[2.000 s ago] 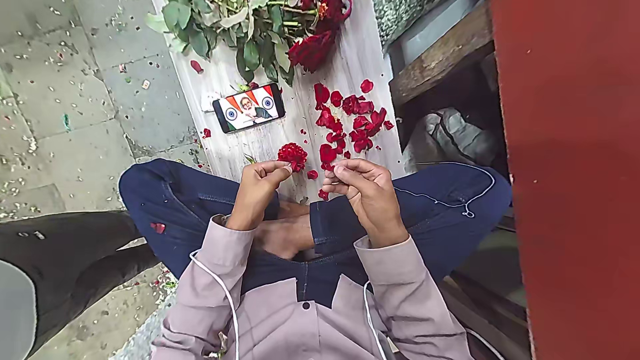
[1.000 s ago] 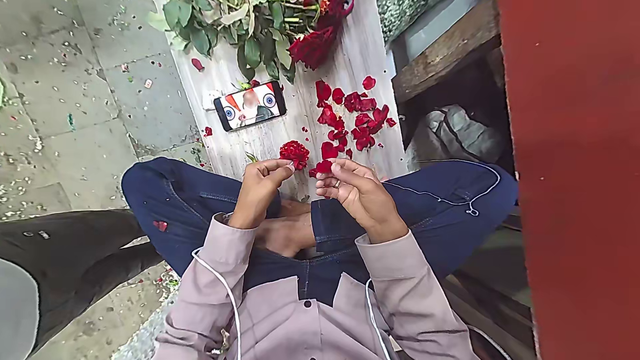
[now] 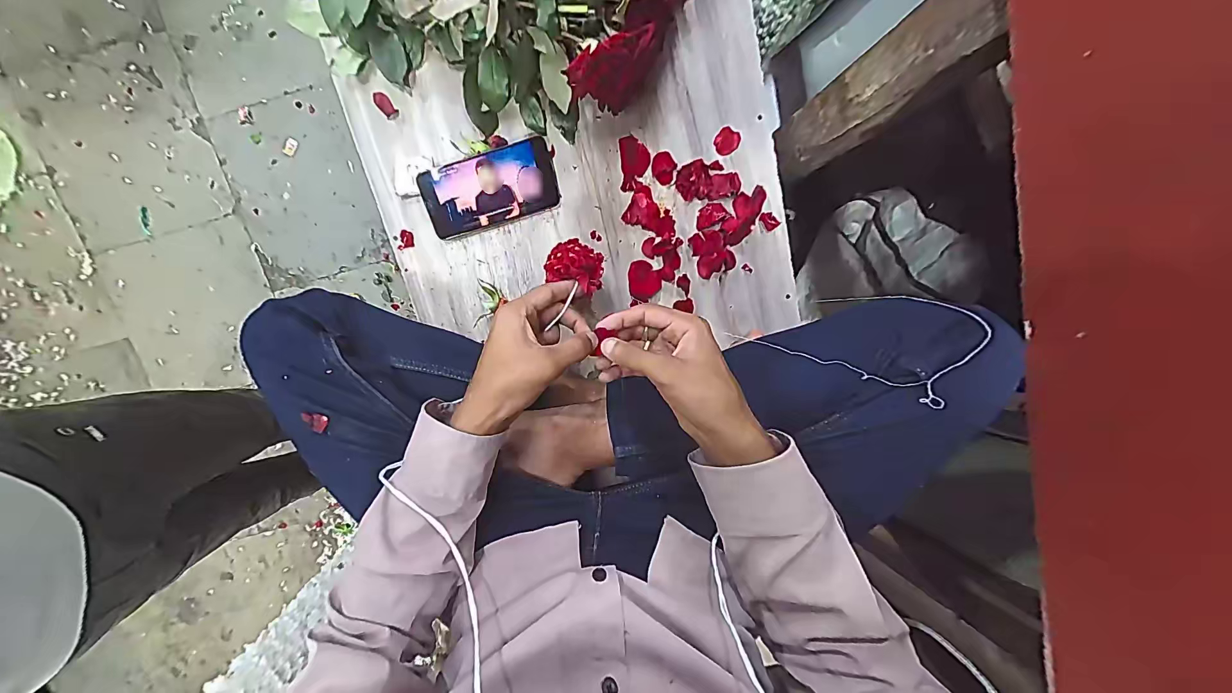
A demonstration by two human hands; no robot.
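My left hand [image 3: 527,348] holds a thin pale stem-like piece between thumb and fingers; a small red flower head [image 3: 575,267] shows just beyond its fingertips, and whether the two are joined is unclear. My right hand [image 3: 674,361] pinches a folded dark red petal [image 3: 603,339], and the fingertips of both hands meet at it. Scattered red petals [image 3: 710,214] lie on the pale wood-grain board ahead of my right hand. A thin white thread [image 3: 847,364] runs over my right knee.
A phone [image 3: 489,188] with a lit screen lies on the board [image 3: 385,164]. Behind it are leafy stems [image 3: 493,72] and a large red rose [image 3: 616,69]. A red panel [image 3: 1126,346] stands at the right, beside a wooden beam [image 3: 885,77]. Another person's dark-clothed leg [image 3: 154,472] is at the left.
My right hand has moved left to meet my left hand, with a red petal now between its fingers. The picture on the phone has changed.
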